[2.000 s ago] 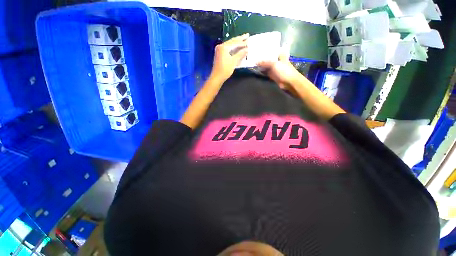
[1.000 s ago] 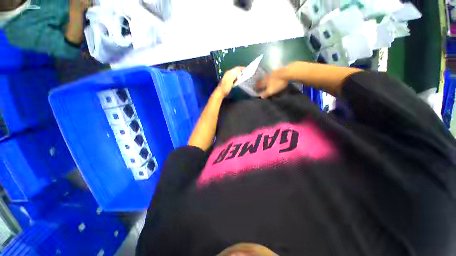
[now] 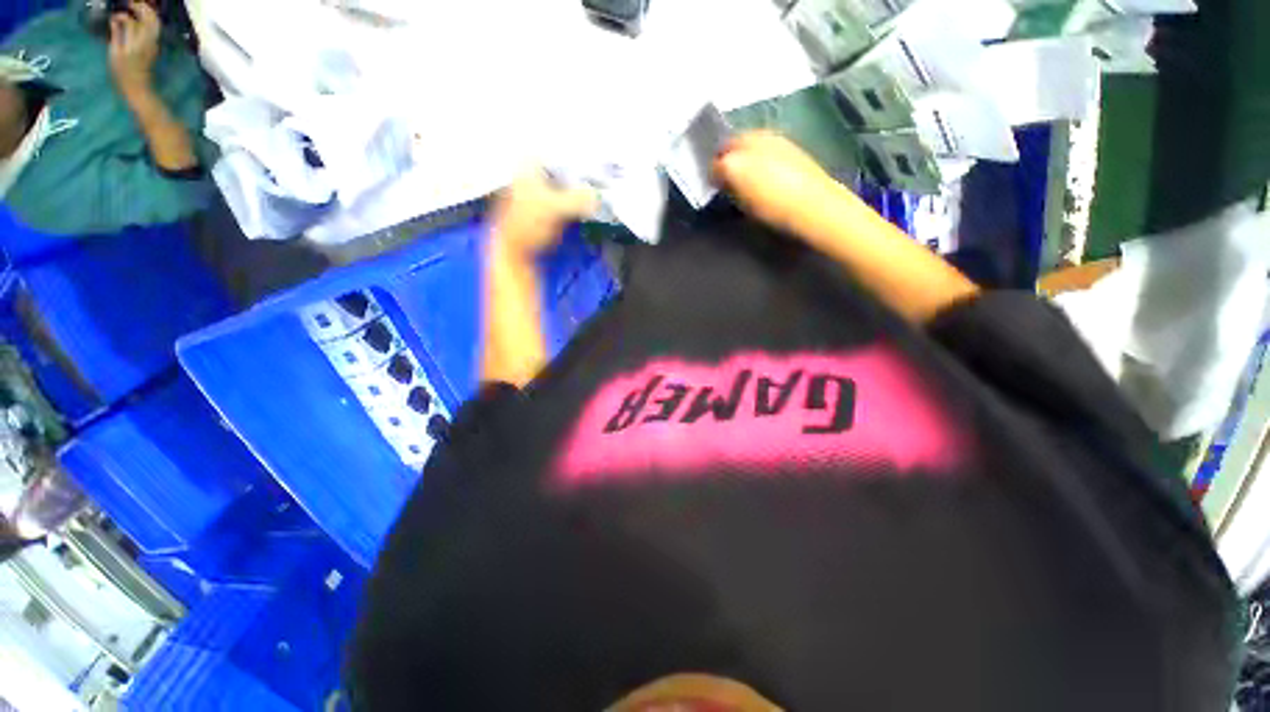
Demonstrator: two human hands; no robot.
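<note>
A small open carton (image 3: 696, 156) with white flaps spread is in front of my chest at the bench's near edge. My right hand (image 3: 763, 170) grips its right side. My left hand (image 3: 541, 212) is blurred at the left, beside a white flap (image 3: 635, 203); whether its fingers hold anything cannot be told. A black device (image 3: 613, 14) lies on the white sheet (image 3: 515, 84) at the top edge. Open unfilled cartons (image 3: 891, 104) are piled at the upper right.
A blue tote (image 3: 286, 424) at my left holds a row of closed cartons (image 3: 376, 365). More blue totes (image 3: 181, 459) stand farther left. A coworker in green (image 3: 105, 132) is at the upper left, near crumpled white bags (image 3: 300, 167). White sheets (image 3: 1198, 313) hang at right.
My view has shifted, bringing more of the white sheet and coworker into sight. My left hand has moved left; the carton between my hands now shows its flaps spread.
</note>
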